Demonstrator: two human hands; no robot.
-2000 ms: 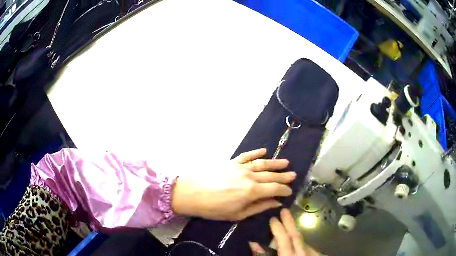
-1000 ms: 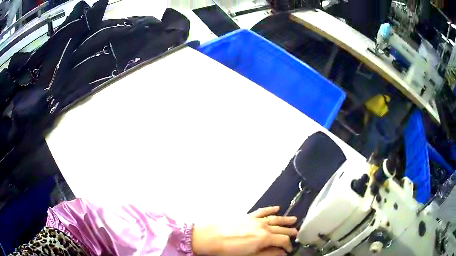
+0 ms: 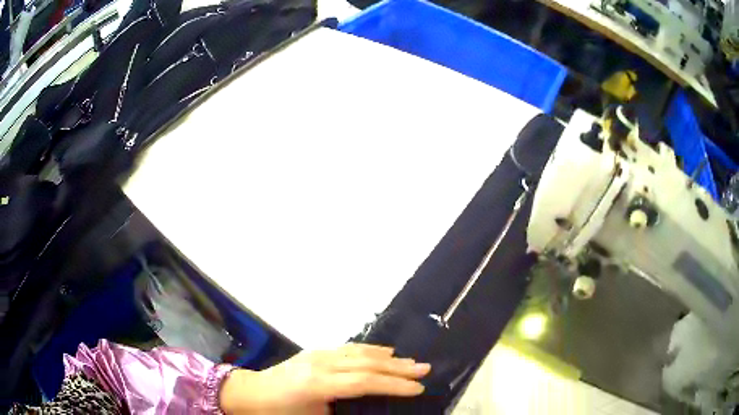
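A long black strip panel (image 3: pixel 462 267) lies diagonally along the right side of the white tabletop. A thin silver zipper line (image 3: pixel 484 263) runs along it, with a small silver ring (image 3: pixel 525 185) at its upper end. The rounded black end flap (image 3: pixel 535 142) is at the far end, partly hidden behind the machine head. My left hand (image 3: pixel 348 377) lies flat on the near end of the strip, palm down. My right hand is out of the picture.
The white sewing machine head (image 3: pixel 583 190) stands at right, with a bright lamp spot (image 3: pixel 533 326) beside the strip. A blue bin (image 3: pixel 462 49) is behind the white tabletop (image 3: pixel 308 178). A heap of black pieces with silver trim (image 3: pixel 89 154) lies at left.
The strip has shifted towards me along the machine, and more of its silver line shows. My left hand has moved left and nearer. My right hand, seen two seconds ago, is out of view.
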